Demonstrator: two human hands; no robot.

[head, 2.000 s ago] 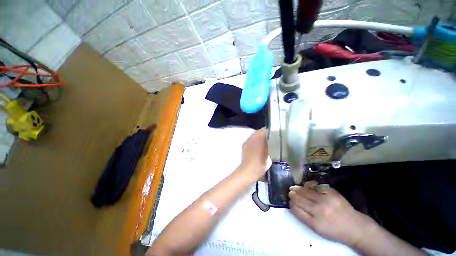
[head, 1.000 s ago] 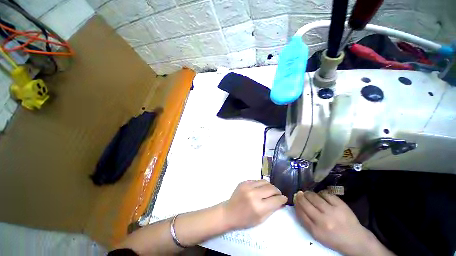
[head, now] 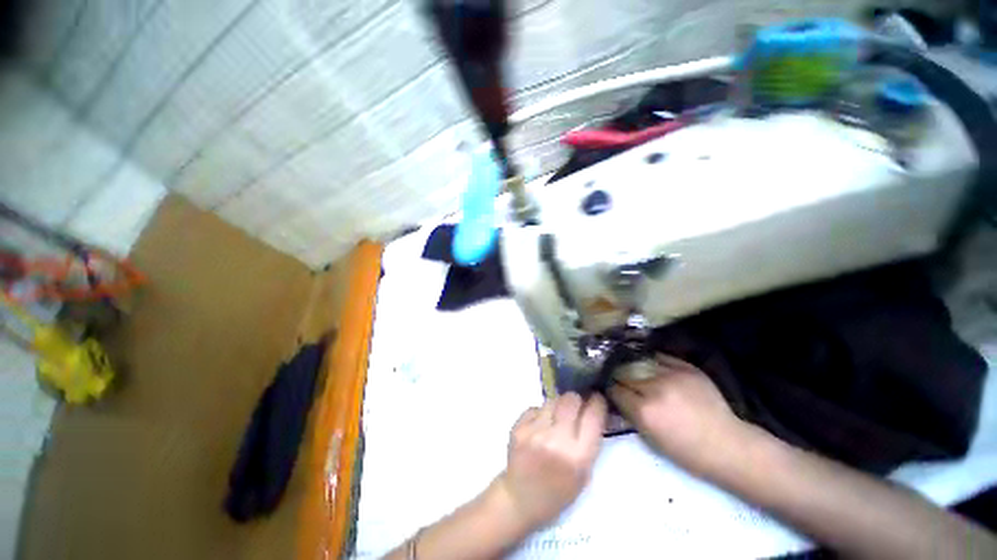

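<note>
The frame is blurred. My left hand [head: 555,451] is at the front left of the needle area, its fingertips pinching the edge of a dark cloth strip [head: 620,422]. My right hand [head: 669,403] is just right of it, its fingertips on the dark cloth beside the presser foot area. The large black garment piece [head: 842,372] lies bunched under and right of the white machine head [head: 700,219]. The needle and presser foot are too blurred to make out. Black cut pieces [head: 468,287] lie on the table behind and left of the head.
The blue lamp [head: 478,210] hangs at the head's left end. A dark-handled tool [head: 477,66] stands upright on the head. Red handles [head: 623,136] lie behind it. An orange-taped edge [head: 341,438] borders the white table [head: 437,438]. A dark bundle [head: 276,432] lies on the cardboard at left.
The view has swung and tilted, showing more of the machine and garment at right. My left hand came forward from beside the head, then moved closer to my right hand at the cloth.
</note>
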